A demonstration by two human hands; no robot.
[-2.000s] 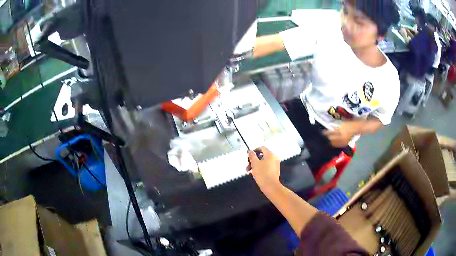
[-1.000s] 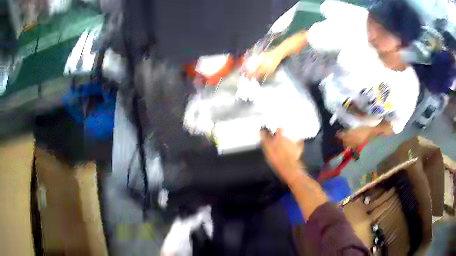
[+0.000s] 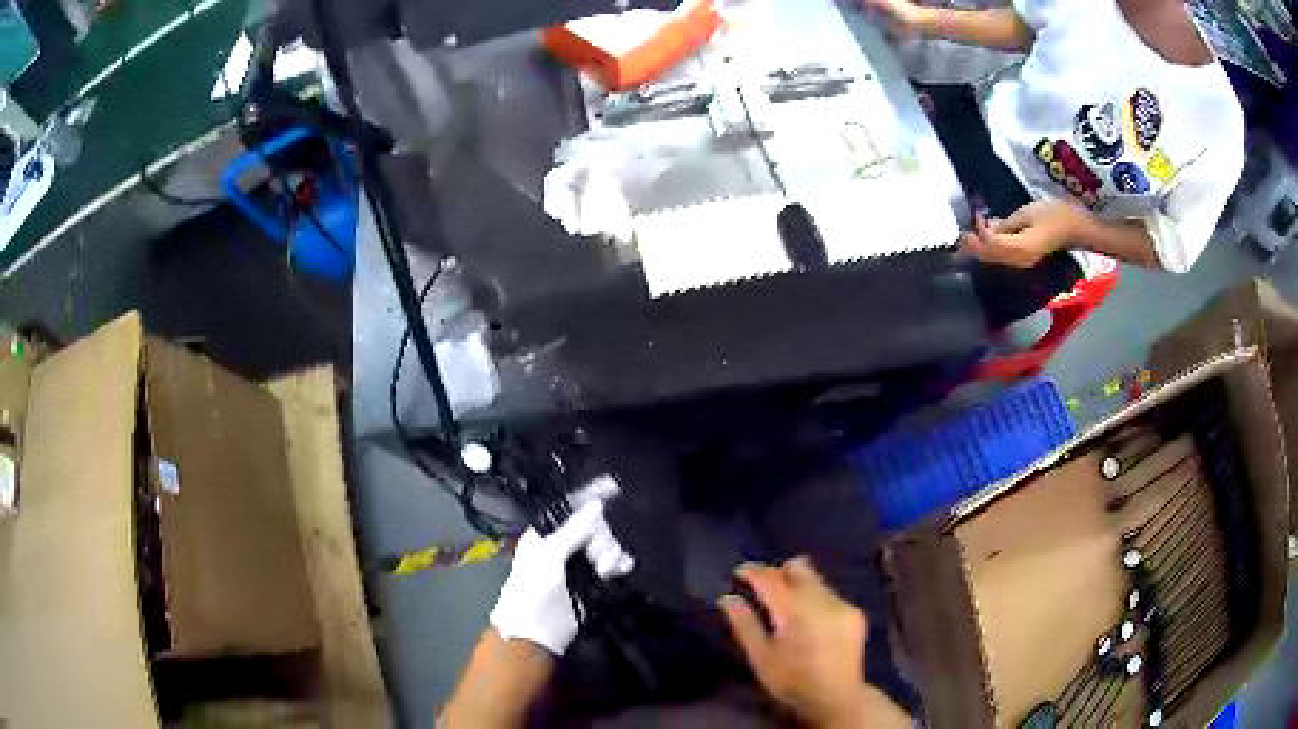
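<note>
A thin-shafted tool lies on the silver fixture plate (image 3: 698,150), its black oval grip (image 3: 801,237) over the front edge of the white toothed strip (image 3: 712,245). My left hand (image 3: 552,577), in a white glove, is closed around a bundle of black tools (image 3: 605,605) above my dark lap. A round white head (image 3: 477,457) shows at the bundle's upper end. My bare right hand (image 3: 804,641) is right of the bundle, apart from it, fingers bent and parted. No tool shows in it, though the gap between thumb and fingers is dark.
A carton of tools (image 3: 1025,584) stands at the right, beside a blue crate (image 3: 968,456). Another open carton (image 3: 228,513) is at the left. An orange-red part (image 3: 634,54) and crumpled white material (image 3: 587,185) are by the fixture. A person (image 3: 1110,128) sits beyond, right.
My right hand has let go of the tool on the fixture and moved back to my lap. My gloved left hand and its bundle have come into clear view as the camera tilted down.
</note>
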